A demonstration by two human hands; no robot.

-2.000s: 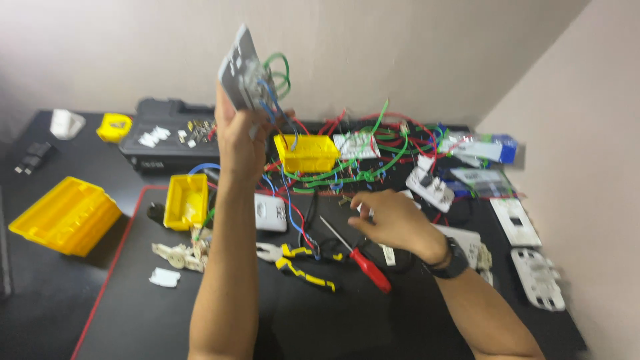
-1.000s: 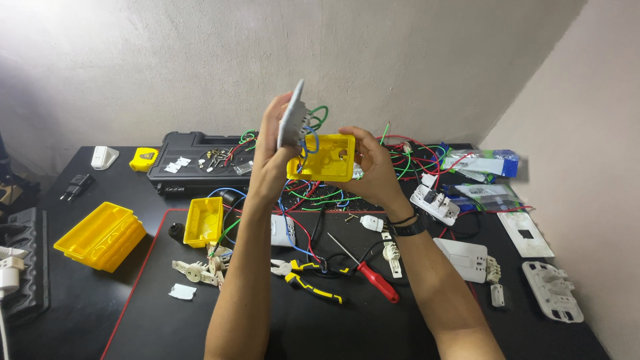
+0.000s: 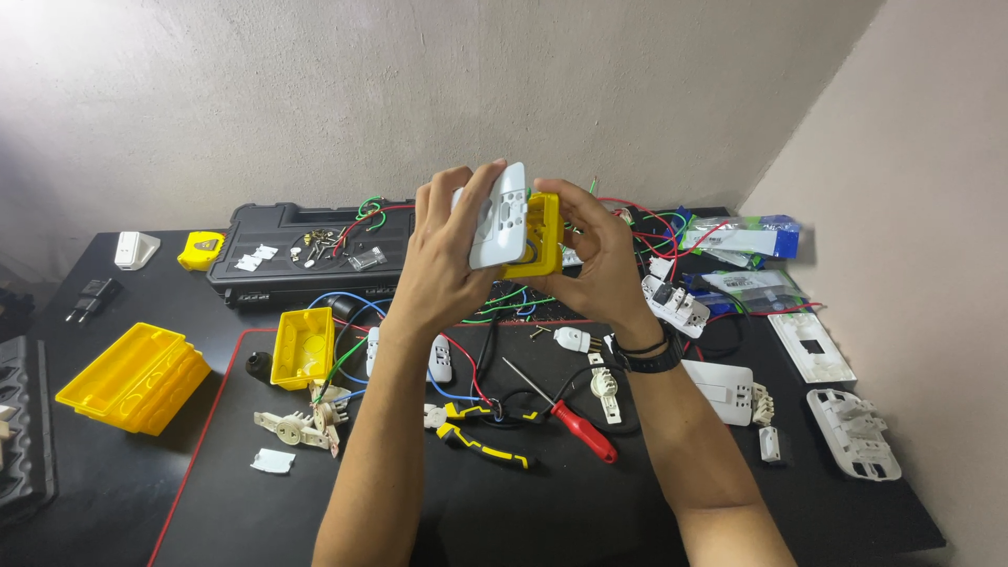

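My left hand (image 3: 449,252) grips a white electrical wall plate (image 3: 504,216), its face turned toward me and to the right. My right hand (image 3: 594,252) holds a yellow plastic electrical box (image 3: 543,240) just behind and to the right of the plate, its opening toward the plate. Whether the two touch cannot be told, and the wires behind the plate are mostly hidden. Below the hands, a red-handled screwdriver (image 3: 581,431) lies beside yellow-and-black pliers (image 3: 484,446) on the black mat. Loose red, blue and green wires run between my forearms.
A black hard case (image 3: 315,276) stands at the back with small screws on it. Yellow boxes (image 3: 130,378) and another yellow box (image 3: 303,346) sit left. White socket parts (image 3: 673,307), a white cover frame (image 3: 811,346) and plastic packets (image 3: 740,236) lie right. A tape measure (image 3: 201,250) is back left.
My right hand, empty two seconds ago, has taken hold of the yellow box that lay at the back among the wires. The plate has come down and turned beside the box.
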